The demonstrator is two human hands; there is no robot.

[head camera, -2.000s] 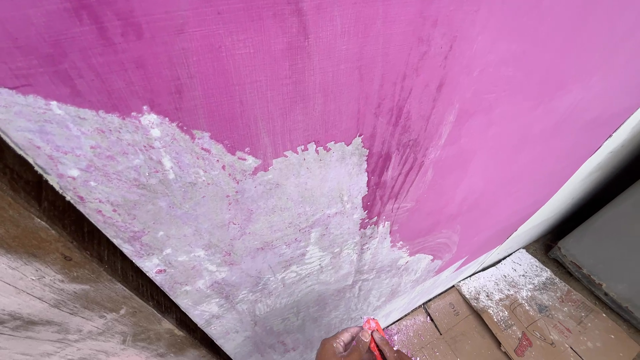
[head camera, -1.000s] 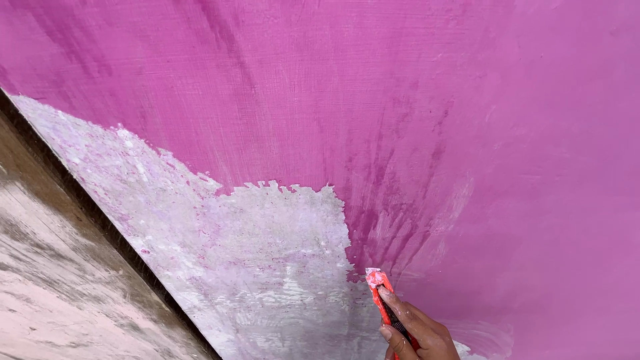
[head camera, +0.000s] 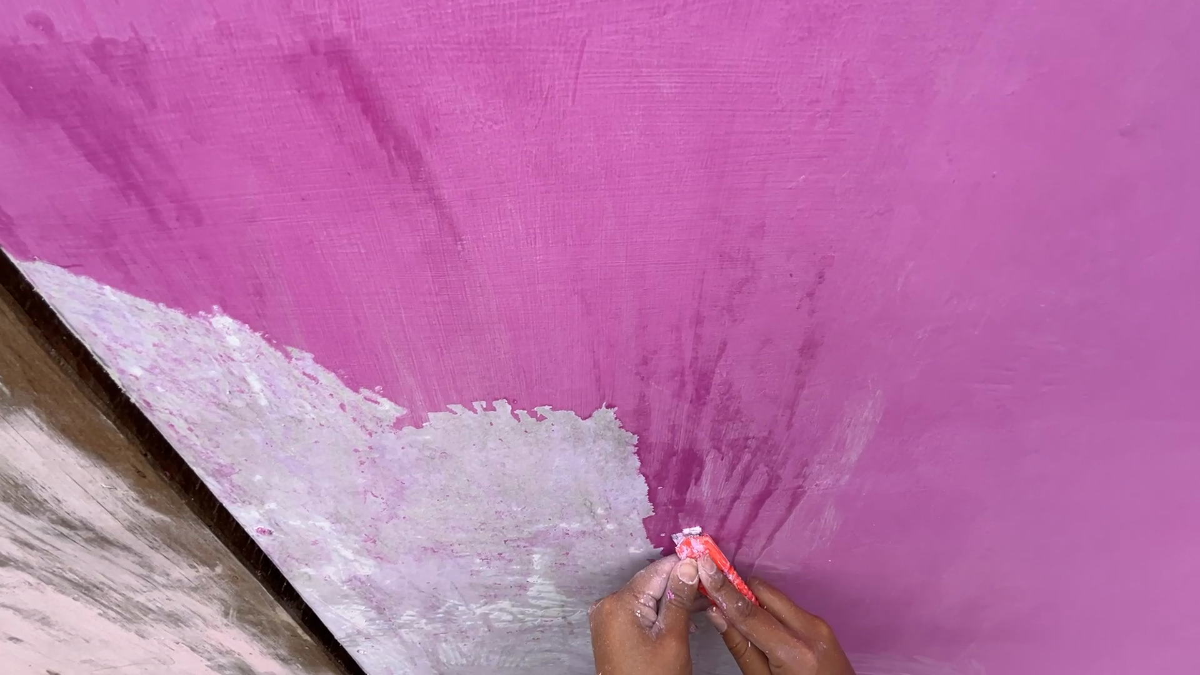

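Note:
Both hands meet at the lower middle of the view, in front of the wall. My right hand (head camera: 783, 623) holds a red-orange scraper (head camera: 727, 567) by its narrow handle. My left hand (head camera: 647, 614) pinches the scraper near its head, thumb and fingertips against it. Pale paint residue clings to the scraper's tip and dust coats the fingers. Behind them, the pink painted wall (head camera: 562, 234) borders a bare greyish-white patch (head camera: 469, 506) with a ragged edge. The scraper's head lies just right of that edge; whether it touches the wall, I cannot tell.
A dark gap and brown wooden edge (head camera: 178, 478) run diagonally along the lower left. Beyond them is a pale pink, worn surface (head camera: 84, 572). Darker streaks and faint whitish scuffs mark the pink paint above and right of the hands.
A second ago only my right hand with the scraper was in view; my left hand has since come to the scraper's head. The view has shifted, and the cardboard seen earliest is out of frame.

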